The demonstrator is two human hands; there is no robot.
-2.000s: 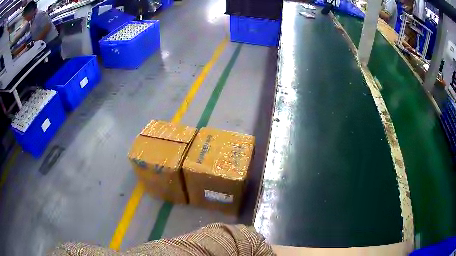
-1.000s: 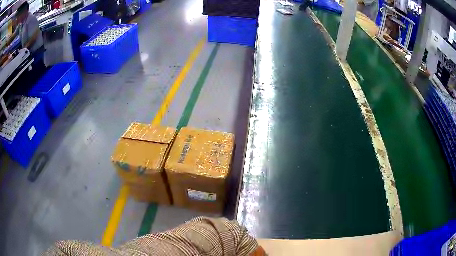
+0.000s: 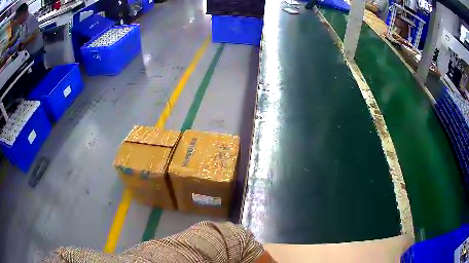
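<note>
No hand shows. A checked brown sleeve (image 3: 205, 246) crosses the bottom edge, with a small bit of skin at its right end; the hand itself is cut off by the frame. Nearest in front are the tan board (image 3: 339, 250) at the bottom and the green conveyor belt (image 3: 324, 154) running away from it. Blue corrugated sheets (image 3: 437, 249) lie at the bottom right corner, partly cut off.
Two cardboard boxes (image 3: 203, 164) stand on the floor left of the belt. Blue crates (image 3: 110, 51) stand further left, some filled with white units. A person (image 3: 28, 33) is at the far left. A white post (image 3: 354, 31) stands between the belts.
The view has turned slightly right since the earliest frame, so the boxes and belt sit further left. More of the blue sheets shows at bottom right.
</note>
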